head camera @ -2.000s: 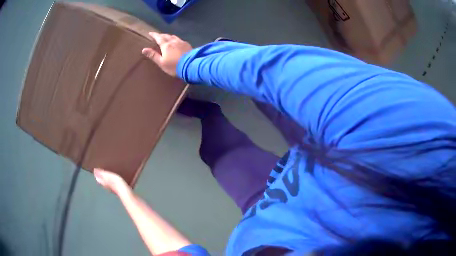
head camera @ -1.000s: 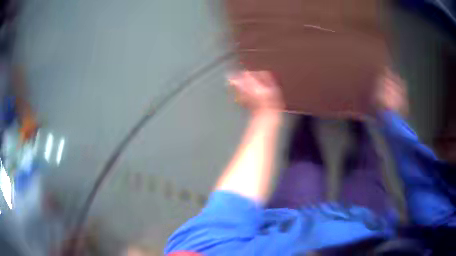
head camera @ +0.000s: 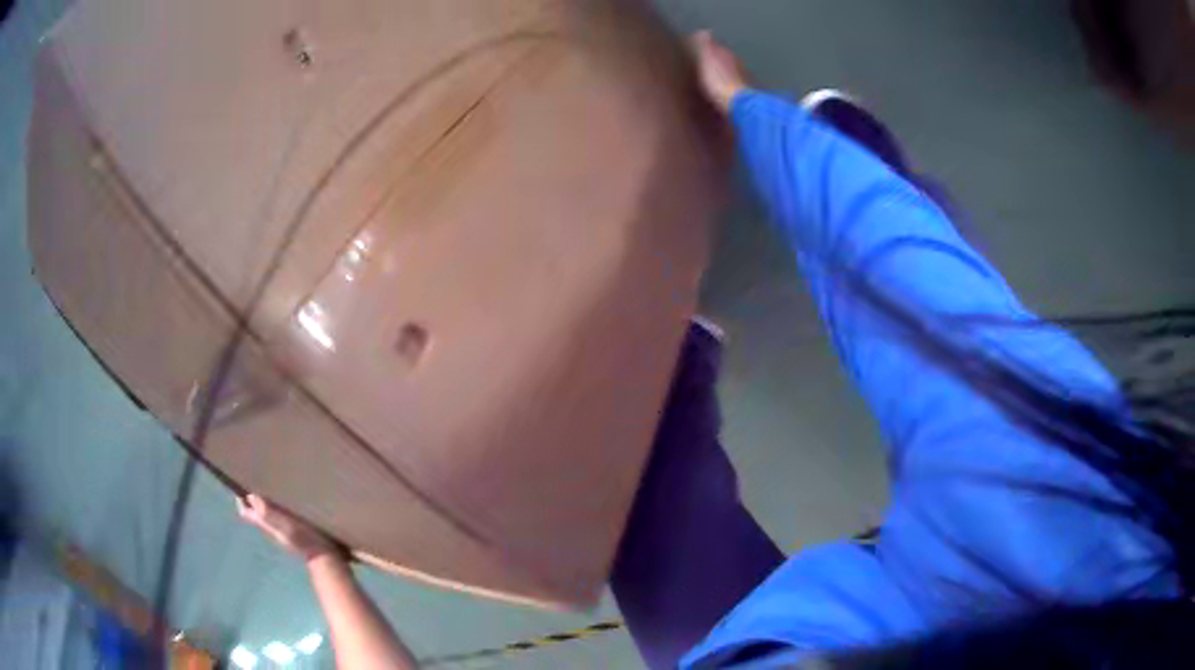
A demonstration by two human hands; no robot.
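A large brown carton fills the upper left and middle of the head view, tilted, with a taped seam and shiny tape near its middle. My left hand holds its lower left edge, the fingers partly under it. My right hand is on its upper right edge, the fingers partly hidden by the carton. The carton is held off the floor between both hands.
Grey-green floor surrounds my legs and shoes. Yellow-and-black tape runs along the bottom. A blurred brown shape is at the top right. Blurred pale, blue and orange things are at the lower left. A dark curved line crosses the view.
The carton now appears larger and closer, tilted with its taped face showing. It has shifted left in view since one second ago, with both hands still on it. The view has turned.
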